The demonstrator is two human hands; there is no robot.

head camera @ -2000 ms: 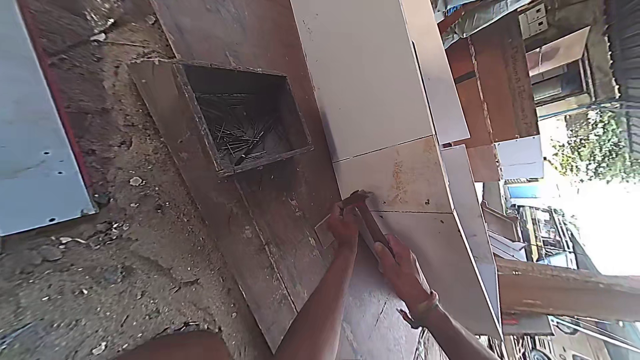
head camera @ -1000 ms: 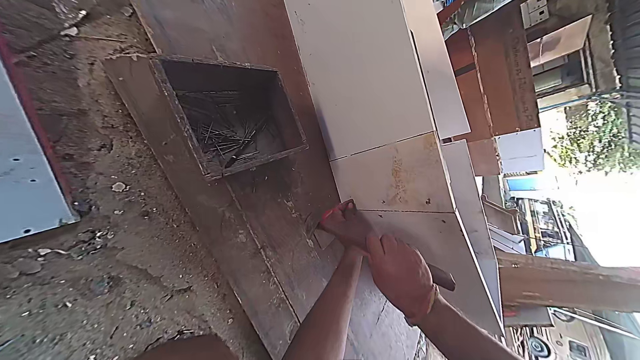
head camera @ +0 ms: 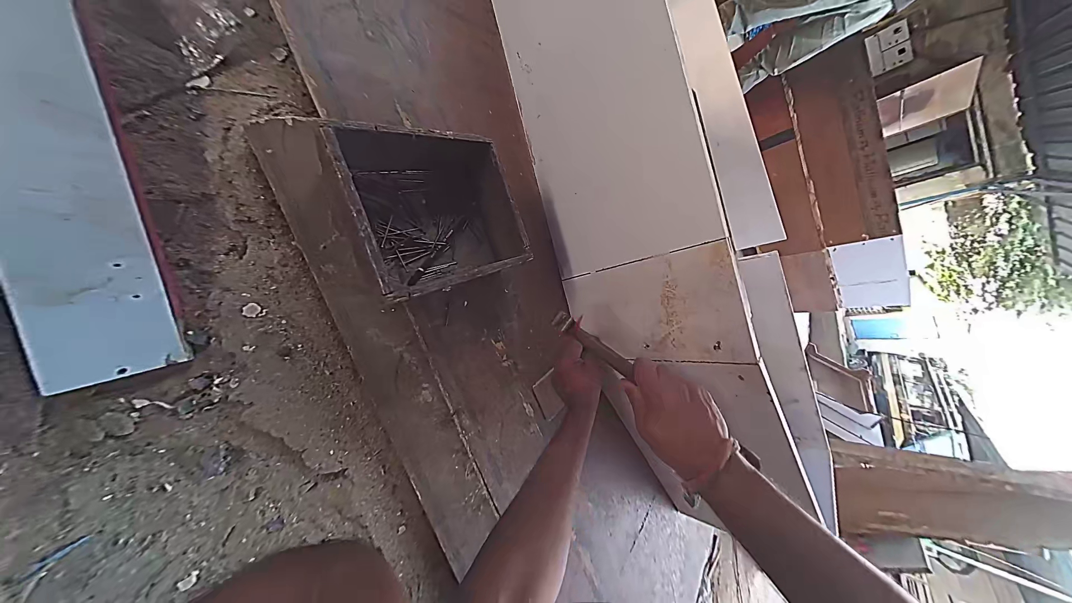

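Observation:
My right hand is closed around the handle of a hammer, whose head is just above my left hand. My left hand is at the lower edge of a white panel assembly, close to a small pale piece on the wooden work surface. Whether its fingers pinch something is hidden by the hammer and blur. Up and left of both hands, an open wooden box holds many loose nails.
The brown wooden work surface runs beneath the box and panels. Dirt ground with rubble lies to the left, with a pale blue board beyond. A wooden beam and leaning boards stand at the right.
The hammer and my right hand have shifted between the frames, and the hammer now lies at a different angle over my left hand. My left hand has stayed near the panel edge.

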